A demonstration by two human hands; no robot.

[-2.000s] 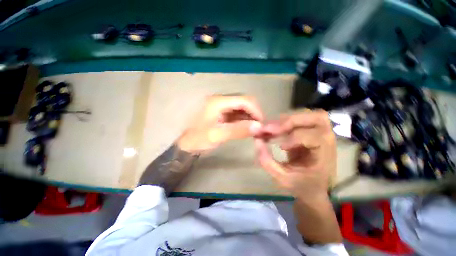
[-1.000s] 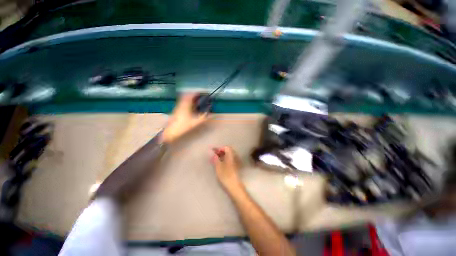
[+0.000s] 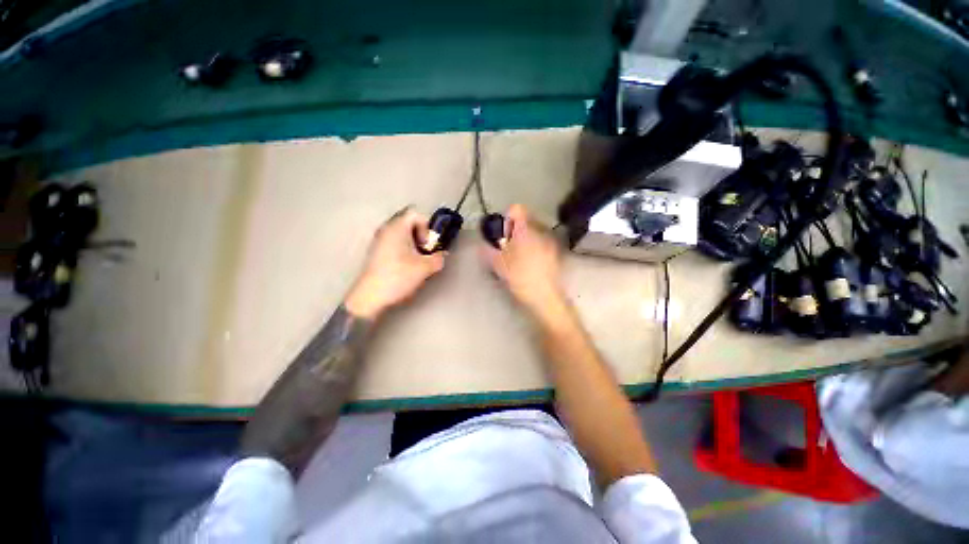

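My left hand [image 3: 398, 260], on the tattooed arm, holds a black unit lobe with a cream label [image 3: 441, 230] between its fingers on the bench. My right hand [image 3: 525, 255] holds a second black lobe [image 3: 495, 227] a little to the right. A gap lies between the two lobes. Thin black leads [image 3: 476, 181] run from them towards the bench's back edge and meet. The hands do not touch each other.
The screw feeder [image 3: 638, 228] stands right of my hands, with the black screwdriver [image 3: 638, 159] and its thick cord over it. A pile of units [image 3: 839, 282] lies beyond. More units [image 3: 51, 250] lie far left. A green conveyor [image 3: 446, 53] carries units. A person's sleeve [image 3: 887, 436] is at right.
My left hand has come back from the conveyor edge with the black unit. My right hand has moved up and taken hold of its other lobe. The camera view has shifted.
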